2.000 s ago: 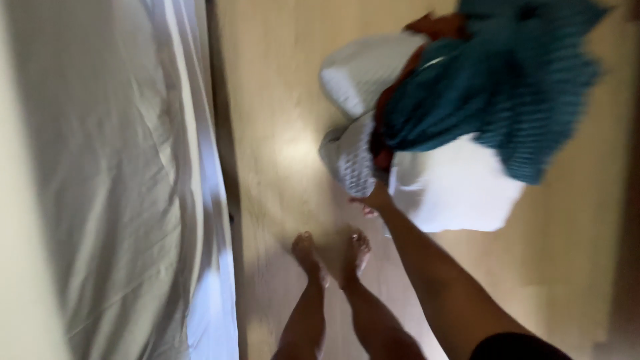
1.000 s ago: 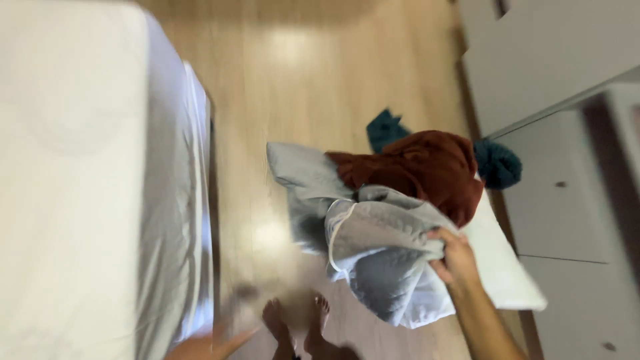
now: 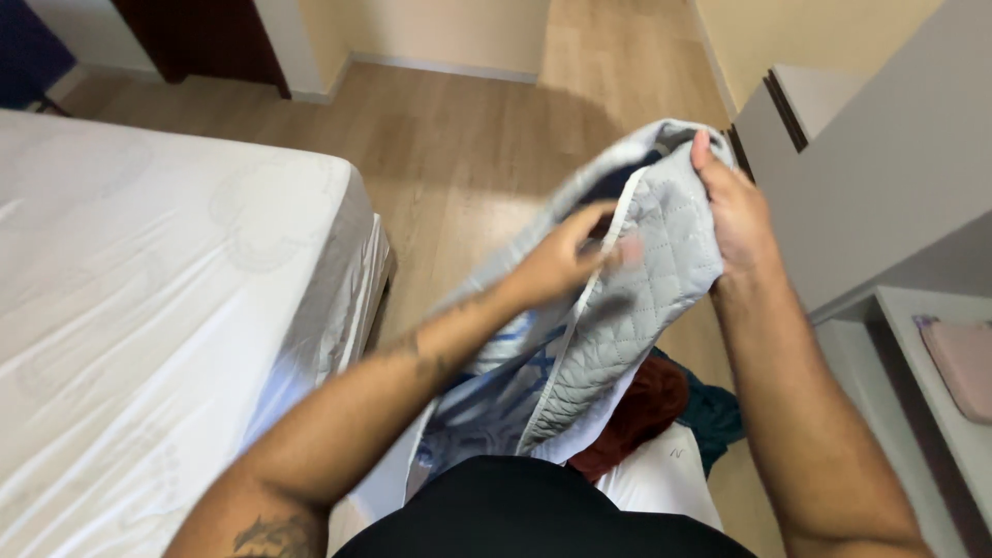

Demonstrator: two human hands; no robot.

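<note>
A grey quilted bedcover with a white bound edge hangs in front of my body, its inner side patterned in blue and white. My right hand grips its upper corner, thumb on top. At the bound edge is my left hand, blurred, its fingers spread against the cloth; whether it pinches the edge is unclear. Below the cover, a rust-red cloth, a dark teal cloth and a white pillow lie on the floor, partly hidden by the cover and my torso.
A bed with a white fitted sheet stands on the left. On the right is a pale cabinet with an open compartment holding a pink item. Wooden flooring runs ahead to a wall; a dark door is at the back left.
The grey bedcover has come up from the pile on the floor into my raised right hand. My left hand has moved to its edge. The view has tilted up toward the room.
</note>
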